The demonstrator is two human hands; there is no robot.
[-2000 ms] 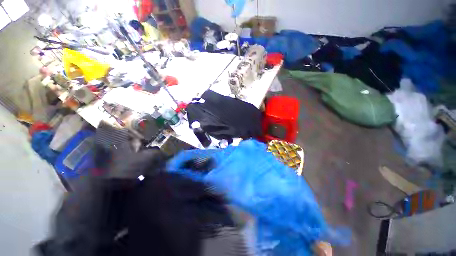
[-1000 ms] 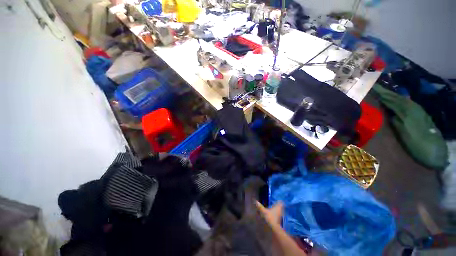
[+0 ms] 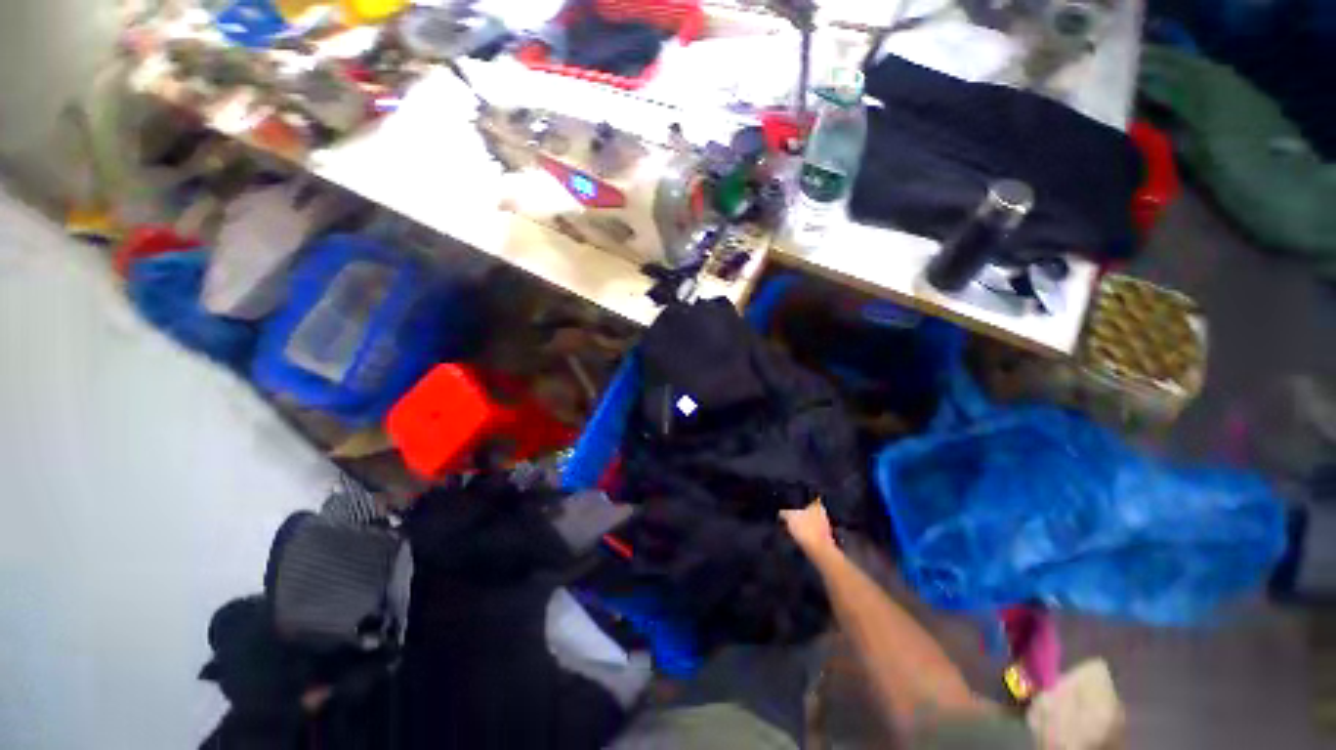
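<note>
Black garment pieces (image 3: 733, 454) lie heaped over a blue crate (image 3: 601, 425) in front of the table edge. My right hand (image 3: 804, 523), small and slightly blurred, reaches in from the lower right and grips the black cloth; its fingertips are partly hidden. My left hand is out of the picture. Another dark heap (image 3: 476, 630) fills the lower left, with a grey striped piece (image 3: 337, 579) and a pale fabric piece (image 3: 589, 637) among it.
A white machine table (image 3: 425, 161) holds a bottle (image 3: 832, 154), dark cloth (image 3: 982, 147), a black cylinder (image 3: 985, 235) and a red tray (image 3: 681, 22). A red stool (image 3: 440, 421) stands left, a crinkled blue bag (image 3: 1084, 513) and padded stool (image 3: 1143, 344) right. A white wall (image 3: 132, 513) bounds the left.
The view has moved closer to the table and crate. My right hand has moved up onto the black cloth over the crate. The blue bag now shows farther right.
</note>
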